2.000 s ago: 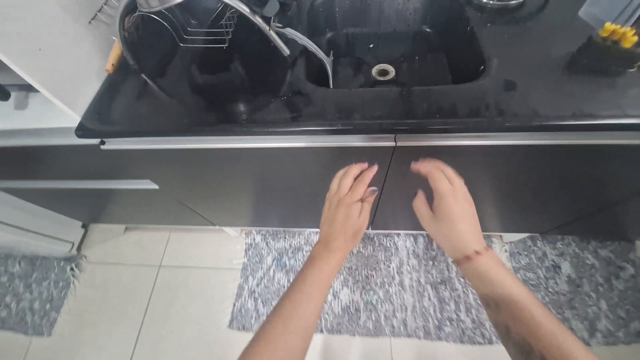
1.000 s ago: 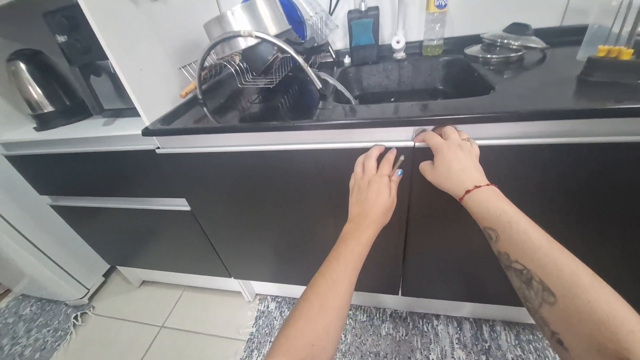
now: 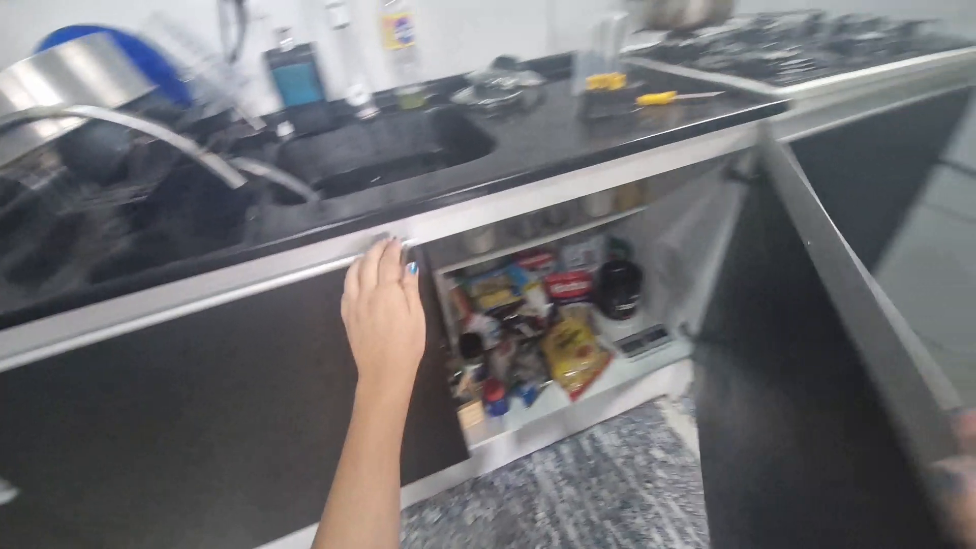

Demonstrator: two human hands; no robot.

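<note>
My left hand (image 3: 383, 313) rests with its fingertips on the top edge of the left black cabinet door (image 3: 229, 412), which is closed. At the far right edge my right hand (image 3: 962, 473), blurred and partly cut off, is at the outer edge of the right cabinet door (image 3: 808, 366), which stands wide open. Inside the cabinet, food packets lie on the lower shelf, among them a yellow packet (image 3: 573, 352) and a red one (image 3: 568, 285). A dark round container (image 3: 618, 288) and a flat device like a kitchen scale (image 3: 644, 341) are beside them.
Above is the black countertop (image 3: 557, 145) with a sink (image 3: 389, 152), a curved metal faucet (image 3: 160, 137), a steel pot (image 3: 76, 84), bottles, glass lids (image 3: 499, 84) and a yellow-handled tool (image 3: 657, 98). A stove (image 3: 762, 53) stands at the right. A grey woven rug (image 3: 579, 480) lies below.
The right cabinet door, closed before, is now open and shows the packets inside. My right hand has moved far right with it. The view has turned to the right.
</note>
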